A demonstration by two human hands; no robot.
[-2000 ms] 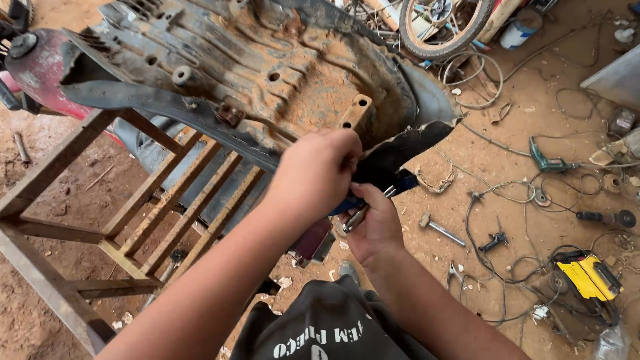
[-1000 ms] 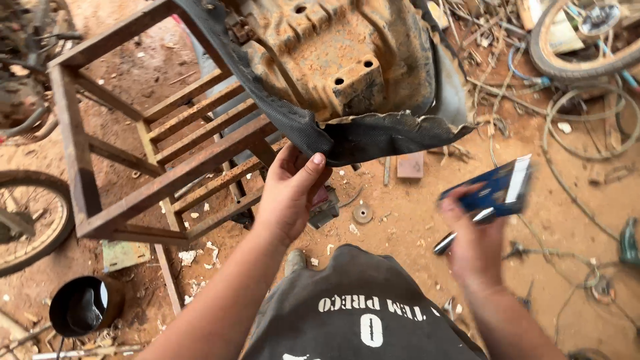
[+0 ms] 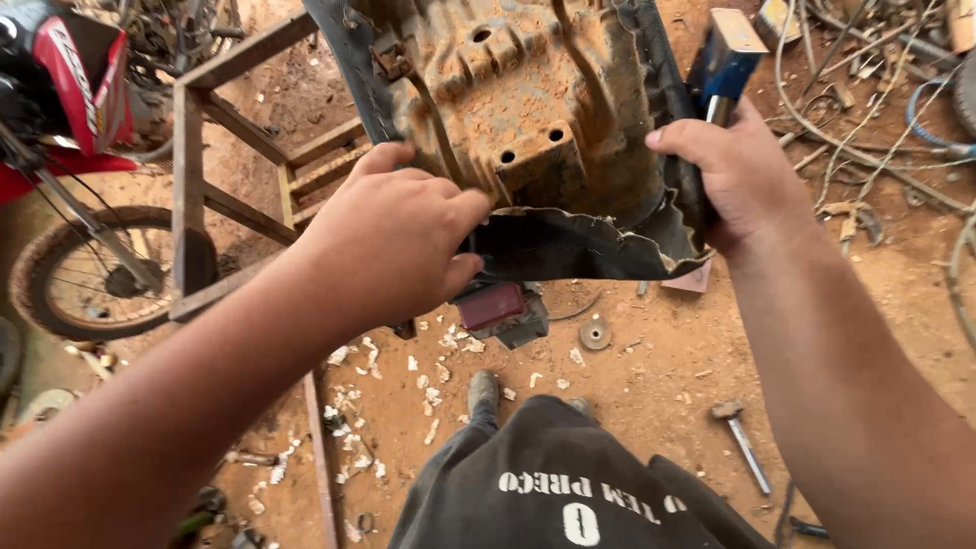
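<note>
A motorcycle seat lies underside up, its dirt-covered seat base (image 3: 526, 99) edged by a loose, ragged black cover (image 3: 564, 244). My left hand (image 3: 400, 229) is on the near left edge of the seat, its fingers bent over the cover; whether they pinch it is hard to tell. At the right edge, my right hand (image 3: 747, 175) holds a blue tool with a metal end (image 3: 724, 61), perhaps a staple gun, and its palm rests against the seat's side. The thumb points toward the base.
A rusty metal frame (image 3: 187, 191) stands left, by a red motorcycle (image 3: 84, 84) and its wheel. Below the seat hangs a red tail light (image 3: 492, 305). On the dirt floor lie a hammer (image 3: 743, 446), a disc (image 3: 595, 334), pale scraps and, at right, tangled cables (image 3: 862, 152).
My right hand, away from the seat one second ago with the blue tool, is now at its right edge. My left hand has moved from beneath the cover's edge to over it.
</note>
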